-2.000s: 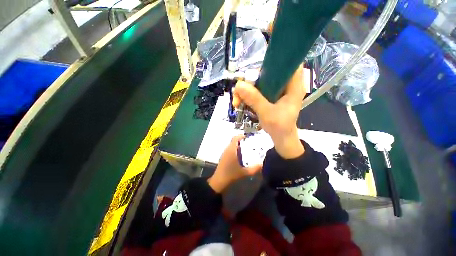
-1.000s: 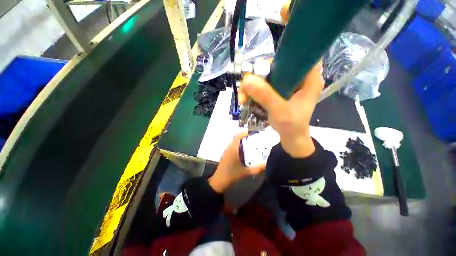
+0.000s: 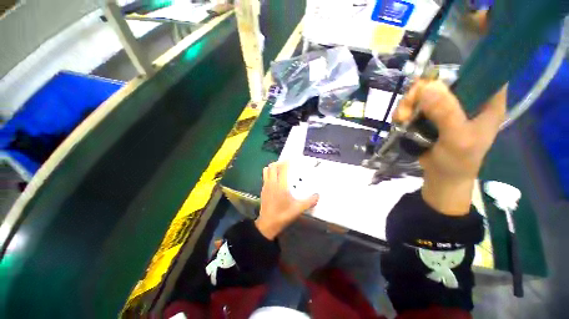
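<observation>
My left hand [image 3: 279,200] holds a white plug adapter [image 3: 301,178] at the left part of the white sheet [image 3: 359,202]. The adapter blends with the sheet, so its edges are hard to see. My right hand [image 3: 458,134] is closed around the automatic-feed screwdriver [image 3: 508,47], whose large dark green body leans up to the right. Its blurred metal nose [image 3: 388,152] points down left over the mat and sheet, to the right of the adapter and apart from it.
A row of small shiny parts [image 3: 322,147] lies on the black mat [image 3: 342,134]. Small black parts [image 3: 282,129] and a clear bag [image 3: 318,78] lie behind left. A rubber mallet [image 3: 513,240] lies right. A conveyor belt [image 3: 143,149] runs along the left.
My right hand has moved the screwdriver right, away from the adapter. My left hand has moved left with the adapter and set it at the sheet. The view has shifted, showing more of the bench's back.
</observation>
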